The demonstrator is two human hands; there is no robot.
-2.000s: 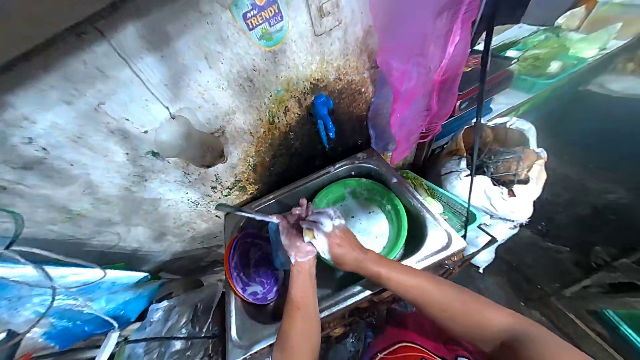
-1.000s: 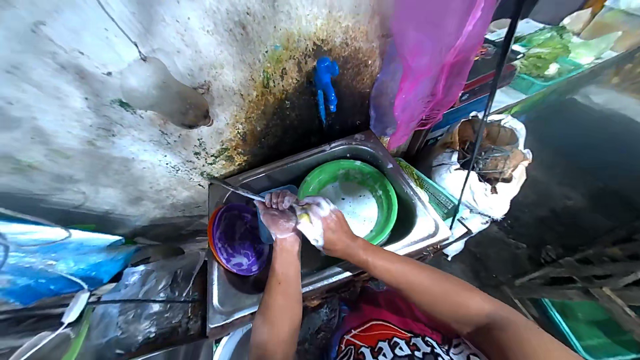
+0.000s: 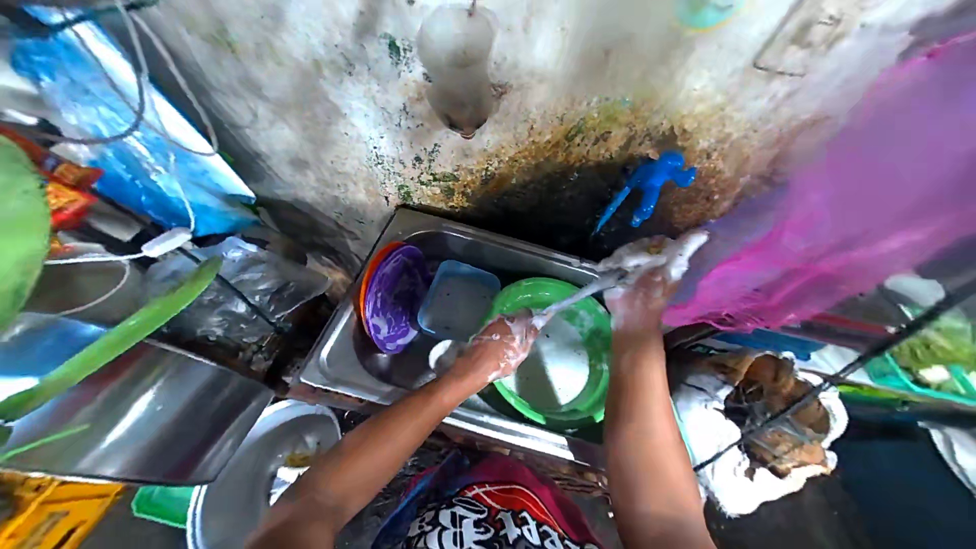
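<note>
Soapy lather covers my left hand point(image 3: 507, 347), which grips one end of a long-handled metal utensil point(image 3: 572, 297) over the green basin point(image 3: 549, 415). At the utensil's other end, my right hand point(image 3: 644, 286) is closed around a sudsy white cloth or sponge point(image 3: 671, 255), near the sink's back right corner. Whitish water fills the green basin. Left of it in the metal sink point(image 3: 343, 354) lie a blue square container point(image 3: 459, 297) and a purple bowl point(image 3: 395, 297), tilted against an orange one point(image 3: 367, 282). A small pale round thing beside my left wrist is partly hidden.
A blue-wrapped faucet point(image 3: 656, 183) juts from the stained wall behind the sink. Pink netting point(image 3: 831, 198) hangs at the right, above a white sack point(image 3: 713, 427). At the lower left stand a large metal basin point(image 3: 236, 473) and a yellow crate point(image 3: 53, 511); cables hang above.
My hands have moved apart, the right one with the cloth toward the sink's back right. The blue container, partly hidden behind my left hand before, now shows fully. The view has turned left.
</note>
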